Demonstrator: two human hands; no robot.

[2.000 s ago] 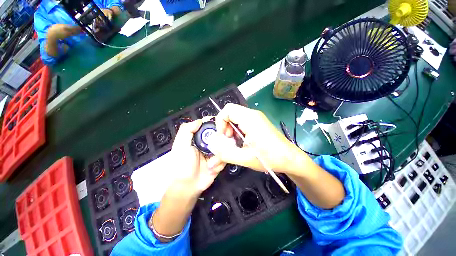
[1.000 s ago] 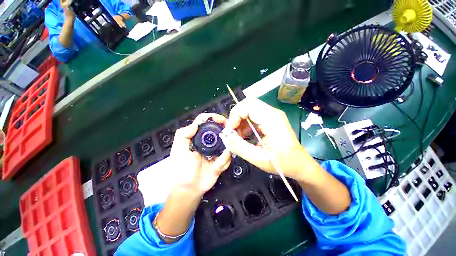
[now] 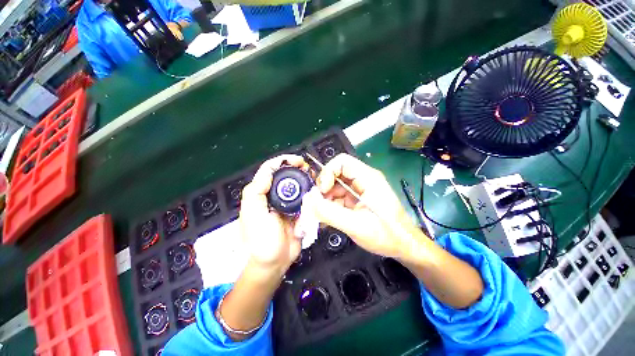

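Observation:
My left hand (image 3: 268,222) holds a round black unit (image 3: 289,189) with a pale ringed centre facing up. My right hand (image 3: 362,208) is beside it, pinching a small white wipe (image 3: 308,217) close to the unit's lower right edge. A thin tan stick (image 3: 315,161) passes through the fingers of my right hand; its rear part is hidden. Below the hands lies a black tray (image 3: 327,281) with round units in its pockets, and a white sheet (image 3: 221,254) on it, partly covered by my left hand.
Red trays (image 3: 76,292) lie at the left. A bottle (image 3: 416,118), a black fan (image 3: 514,110), a yellow fan (image 3: 578,30) and a white power strip (image 3: 506,215) with cables stand right. A white parts tray (image 3: 585,292) is lower right. A person in blue (image 3: 111,35) is across the bench.
The unit has stayed in my left hand, its ringed centre more exposed than at first. My right hand has turned, and the stick now shows much less behind it. The view has shifted slightly.

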